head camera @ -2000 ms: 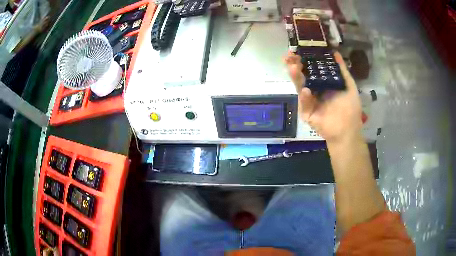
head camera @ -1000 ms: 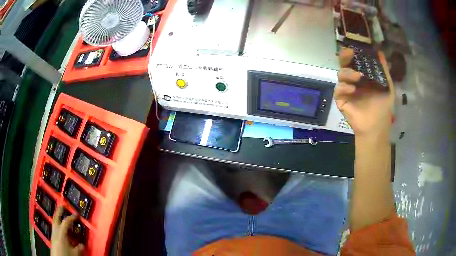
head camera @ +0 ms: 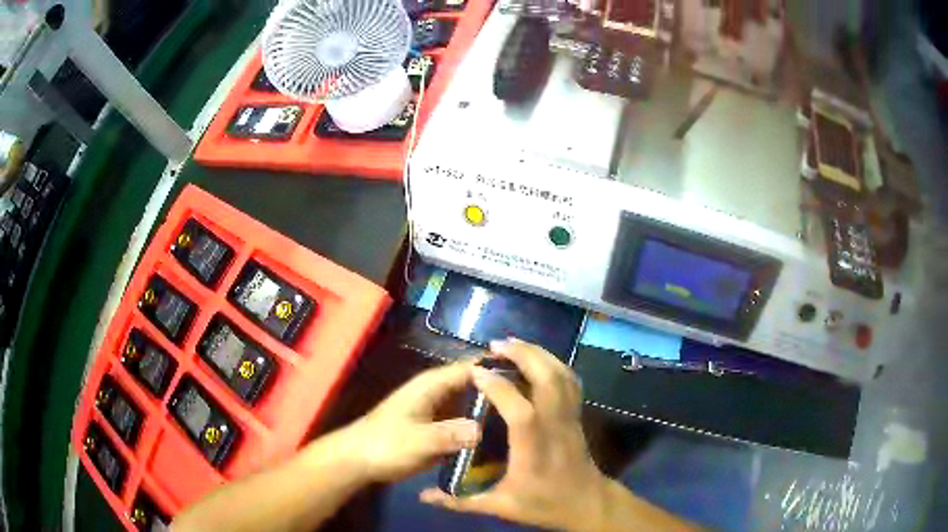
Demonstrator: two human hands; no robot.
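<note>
A dark closed phone (head camera: 473,434), seen edge-on with a silvery side, is held between both hands in front of the machine. My left hand (head camera: 411,431) grips it from the left. My right hand (head camera: 535,436) holds it from above and the right, fingers over its upper end. Closed black phones (head camera: 237,353) with silver labels and yellow marks lie in the red tray (head camera: 348,322) at left. An open phone (head camera: 854,244) rests at the machine's right fixture, keypad half towards me. Another open phone (head camera: 608,68) is at the left fixture, blurred.
The white machine (head camera: 509,234) has a lit display (head camera: 688,278). A smartphone (head camera: 499,317) and a wrench (head camera: 681,366) lie before it. A white fan (head camera: 359,62) stands by a second red tray (head camera: 301,154) at back left.
My right hand has left the phone at the right fixture and come to the middle. My left hand has come from the tray, and both hold a closed phone. The view has shifted left.
</note>
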